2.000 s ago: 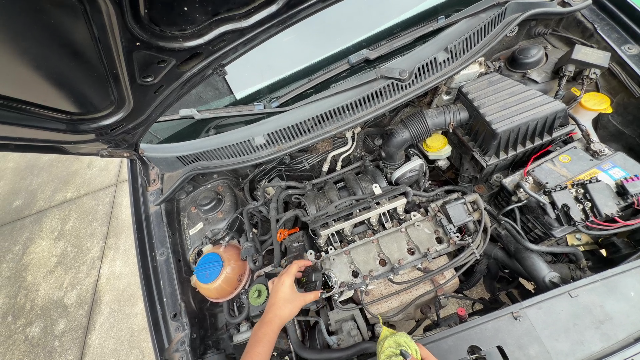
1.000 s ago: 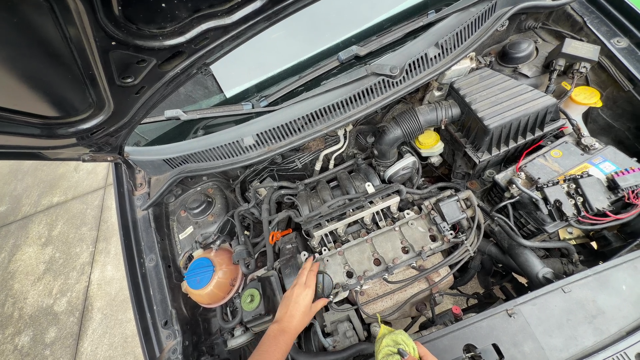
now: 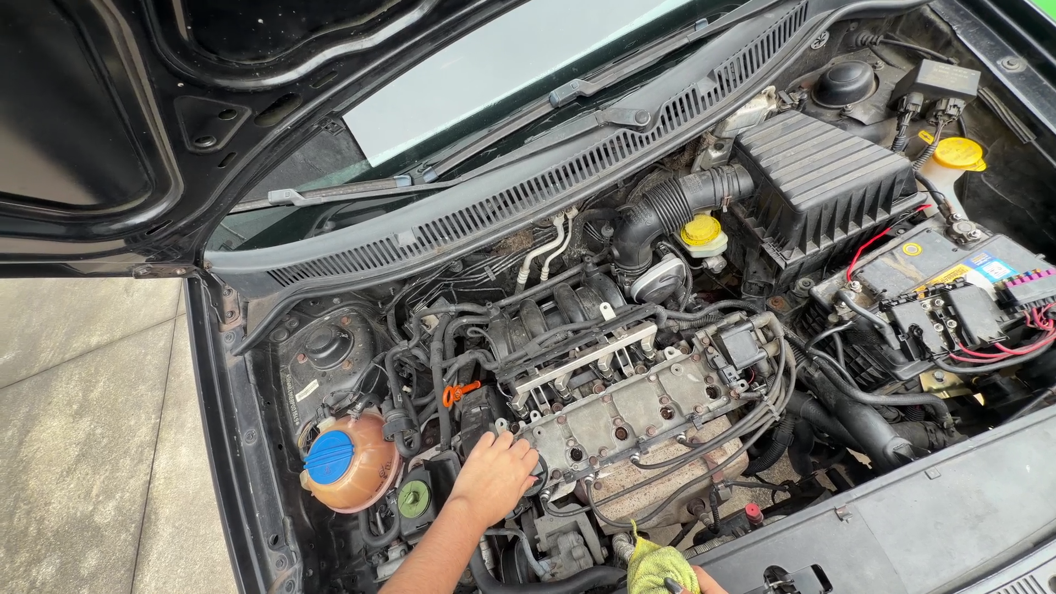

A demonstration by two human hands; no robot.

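Note:
My left hand [image 3: 495, 474] lies over the black round oil filler cap [image 3: 536, 477] at the left end of the engine's metal valve cover [image 3: 606, 425]; its fingers curl over the cap's edge, and whether they grip it is hard to tell. At the bottom edge, my right hand [image 3: 705, 581] is mostly out of view and holds a yellow-green cloth [image 3: 658, 569] with a dark tip of something poking out beside it. The orange dipstick handle [image 3: 459, 393] stands just behind my left hand.
A coolant tank [image 3: 355, 466] with a blue cap sits at the left, near a green cap [image 3: 413, 498]. The air filter box [image 3: 825, 181] and battery [image 3: 932, 264] are at the right. Ignition leads [image 3: 763, 412] cross the engine's front. The raised hood [image 3: 190, 124] stands upper left.
The fingers of my left hand, beside the cap one second ago, now lie over it. Two seconds ago that hand held a dark part there. The cloth stays low in view.

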